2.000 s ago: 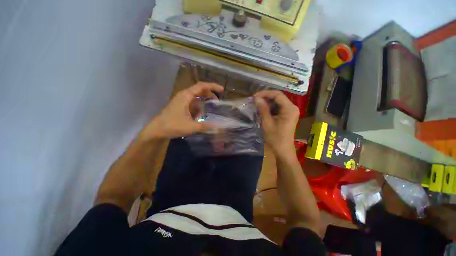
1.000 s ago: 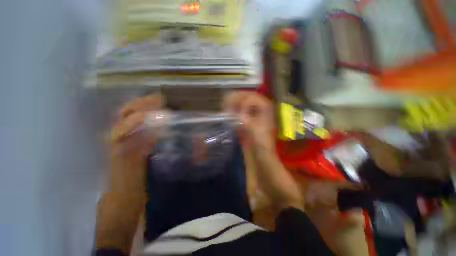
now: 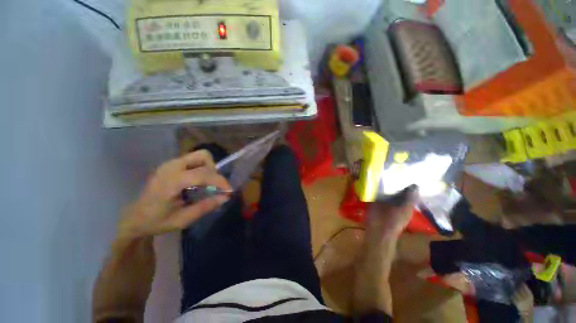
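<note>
My left hand [image 3: 183, 192] holds a clear film bag [image 3: 249, 154] by its left part over my lap. The bag hangs tilted, its other end up toward the sealer. My right hand [image 3: 393, 211] is at the right, at the lower side of an earphone box [image 3: 374, 167] with a yellow end band. Strong glare covers the box's face, and the fingers are partly hidden under it. The heat sealer [image 3: 205, 38], cream-yellow with a red lit switch, stands in front of me. Its sealing bar [image 3: 211, 111] runs along the front edge.
A grey machine with an orange hood [image 3: 505, 82] stands at the right, with a row of yellow box ends [image 3: 546, 139] beside it. A tape roll [image 3: 343, 58] and dark phone [image 3: 362, 104] lie on the side bench. A red stool [image 3: 354, 205] is below. Another person's hand [image 3: 523, 299] shows lower right.
My right hand has let go of the film bag and moved right to the earphone box. My left hand still holds the bag, now tilted. The view has swung right.
</note>
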